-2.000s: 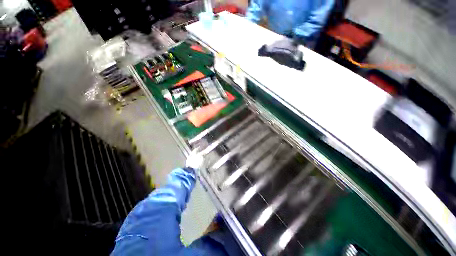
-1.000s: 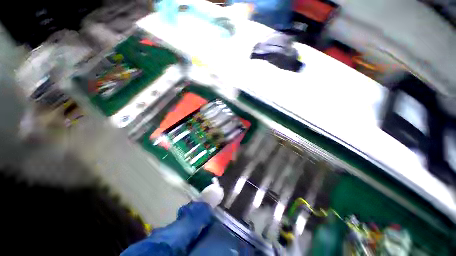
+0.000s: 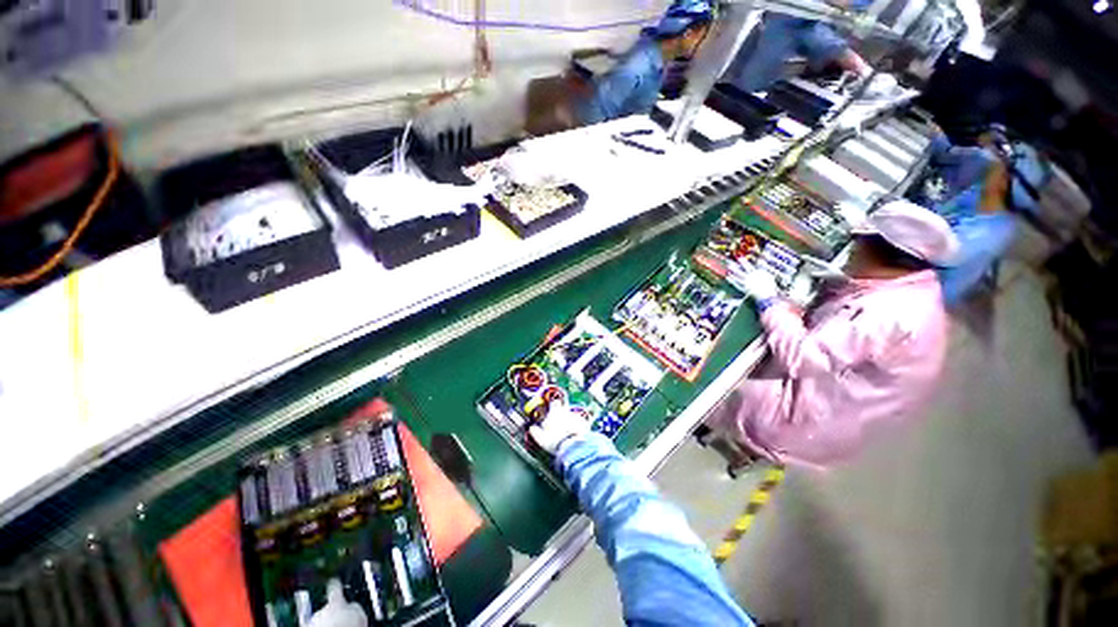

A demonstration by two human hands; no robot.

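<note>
The board without large rings (image 3: 337,502) lies at the lower left on a red-orange sheet (image 3: 202,557), its grey-white blocks along the far side. My left hand (image 3: 334,609), white-gloved, is at its near part, cut off by the bottom edge; its grip is unclear. The board with ring coils (image 3: 601,374) lies near the centre. My right hand (image 3: 559,428), white-gloved, reaches to its near left side, by the red-copper rings (image 3: 531,379). The fingertips are too small and blurred to show whether they hold anything.
A dark object (image 3: 451,457) lies on the green bench (image 3: 472,361) between the boards. Steel rollers (image 3: 92,588) are at lower left. Black bins (image 3: 264,276) and a parts tray (image 3: 536,208) stand on the white shelf. A person in pink (image 3: 846,355) works at the right.
The view has swung right along the line. The bins, the ring-coil board and the person in pink have come into view. My left hand has left the rail and is now at the near board.
</note>
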